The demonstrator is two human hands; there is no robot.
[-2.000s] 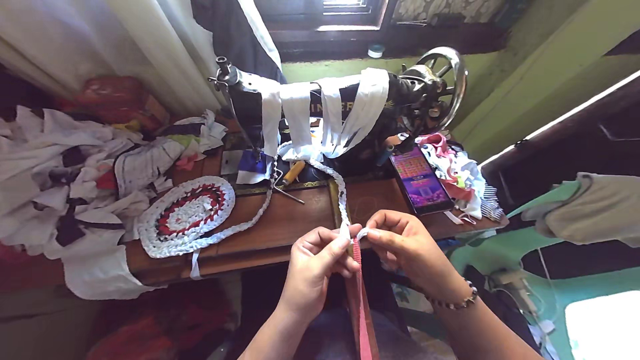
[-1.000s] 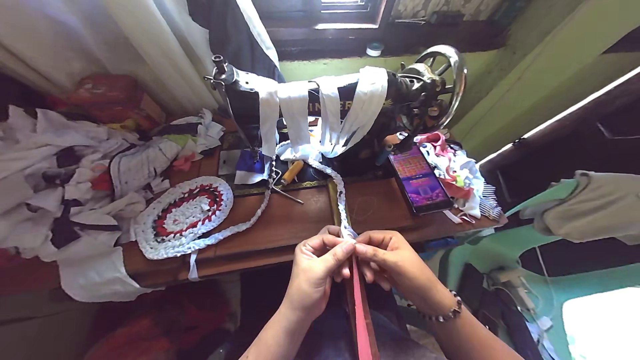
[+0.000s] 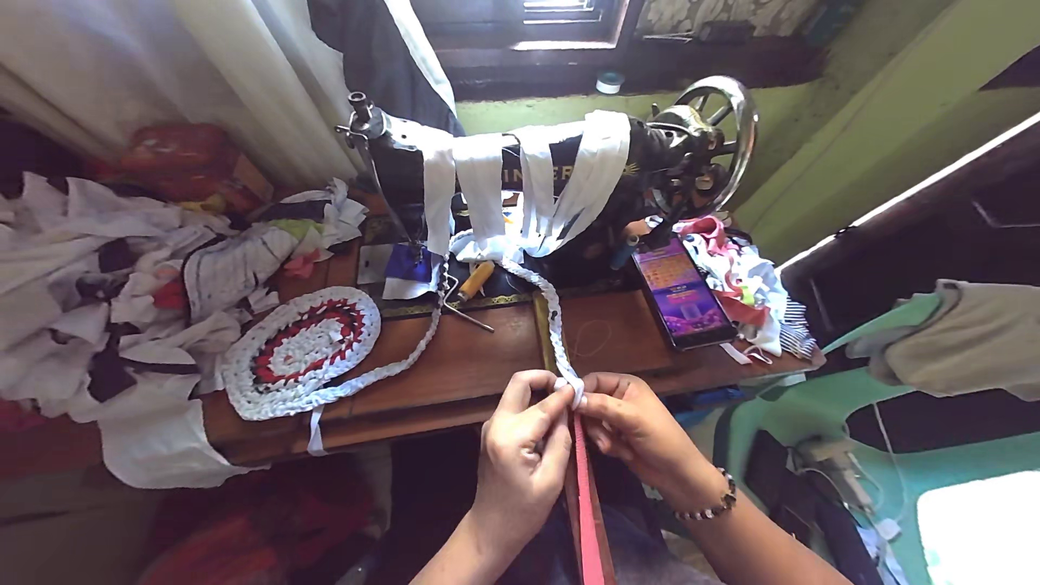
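Note:
My left hand (image 3: 528, 443) and my right hand (image 3: 638, 426) meet at the near table edge, both pinching the end of a braided white fabric cord (image 3: 555, 321). Pink and brownish fabric strips (image 3: 587, 504) hang down from between my fingers. The cord runs up to the bed of a black Singer sewing machine (image 3: 650, 154), where white fabric strips (image 3: 483, 175) are draped over the arm. Another length of braid comes down on the left and joins an oval coiled rag mat (image 3: 305, 353), white with a red and dark ring, lying flat on the wooden table.
White fabric scraps (image 3: 146, 276) are heaped at the left. A bent metal rod (image 3: 471, 315) and a yellow-handled tool (image 3: 476, 280) lie by the machine. At the right are a lit smartphone (image 3: 681, 296), mixed scraps (image 3: 743, 284) and a green plastic chair (image 3: 751, 414).
Both hands have stayed at the cord's end, with the fingers shifting their pinch. The pink strip, nearer the cord's end two seconds ago, now hangs beside a brownish one.

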